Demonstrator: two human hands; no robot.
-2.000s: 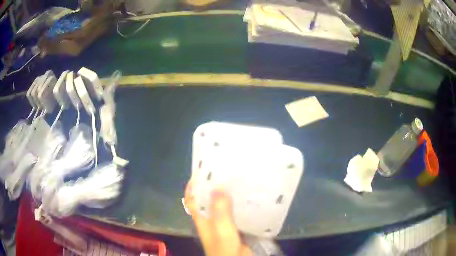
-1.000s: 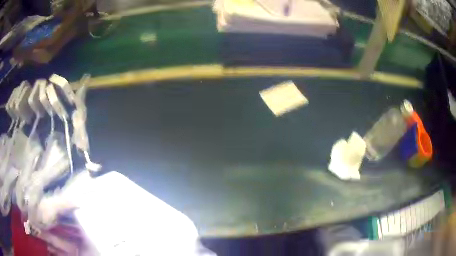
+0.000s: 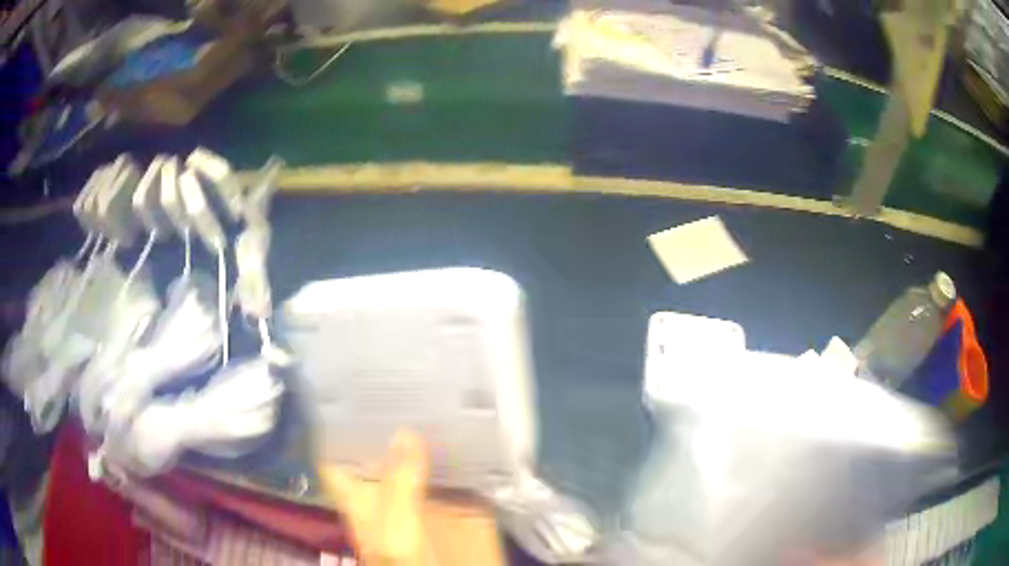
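Note:
My left hand (image 3: 415, 514) grips the lower edge of a flat white rounded unit (image 3: 409, 365), held over the front middle of the bench. A bundled white cable (image 3: 548, 520) hangs at its lower right corner. At the right, a second white shape, a unit in clear wrap (image 3: 775, 442), is raised over the bench's front edge, blurred and overexposed. My right hand (image 3: 824, 555) shows only as a faint blurred skin-toned patch at its lower edge; its fingers are hidden.
White units (image 3: 155, 199) stand in a row at left, bundled cables in front, above a red crate (image 3: 83, 509). A cream square (image 3: 697, 249), clear bottle (image 3: 907, 326) and orange-blue dispenser (image 3: 968, 359) lie right. Papers (image 3: 686, 61) lie at back. A partly covered tote (image 3: 952, 525) is front right.
The view has swung back left. The white unit that was low at left is now held more centrally, with my left hand visible. A second wrapped white shape has come in at right, partly covering the cloth.

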